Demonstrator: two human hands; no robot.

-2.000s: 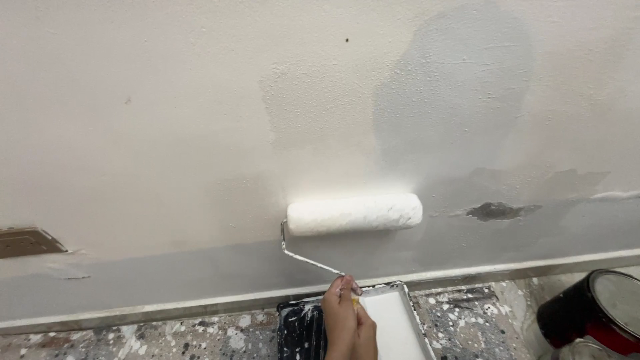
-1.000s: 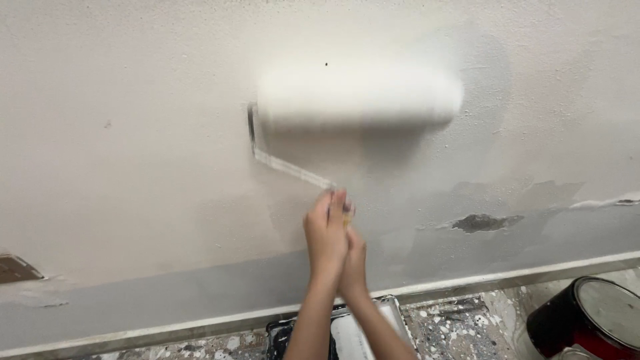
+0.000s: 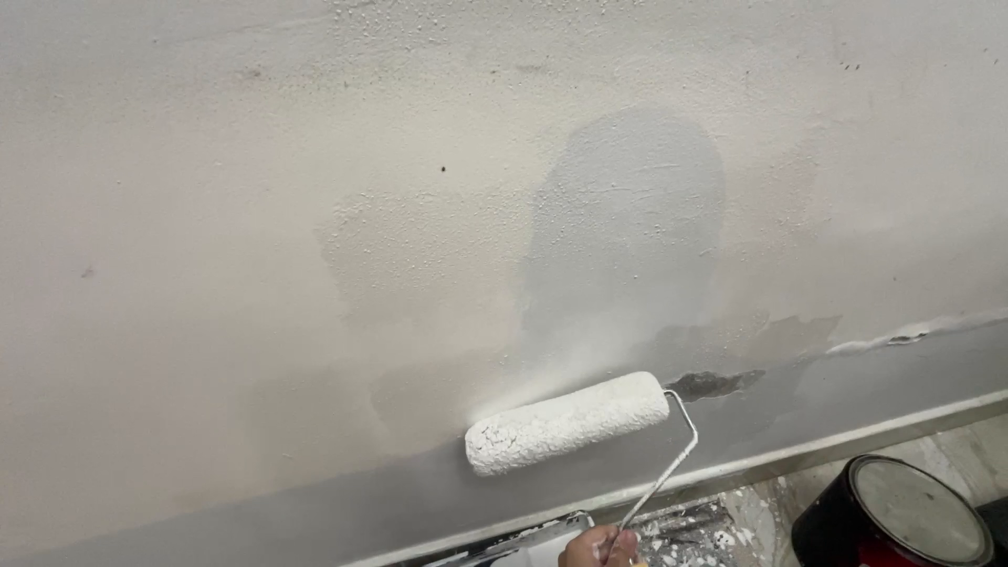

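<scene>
A paint roller point(image 3: 567, 424) with a thick, white, paint-loaded sleeve rests against the lower wall, tilted slightly up to the right. Its bent wire frame leaves the sleeve's right end and runs down to my left hand point(image 3: 598, 546), closed around the handle at the bottom edge. Only the fingers and thumb show. My right hand is out of view. Behind the roller the wall point(image 3: 425, 260) is off-white above and grey below, with a rounded grey patch point(image 3: 630, 205). A paint tray point(image 3: 543, 543) with white in it lies partly hidden beside my left hand.
A dark paint can point(image 3: 827, 512) with a lid stands on the floor at lower right. A pale baseboard point(image 3: 756, 466) runs along the wall's foot. The floor covering point(image 3: 709, 528) is spattered with paint. Right of the roller is a damaged hole point(image 3: 709, 385) in the wall.
The roller has come down from higher on the wall. Its wire frame, on the sleeve's left end before, is now on the right. Both hands showed one second ago; now only one does.
</scene>
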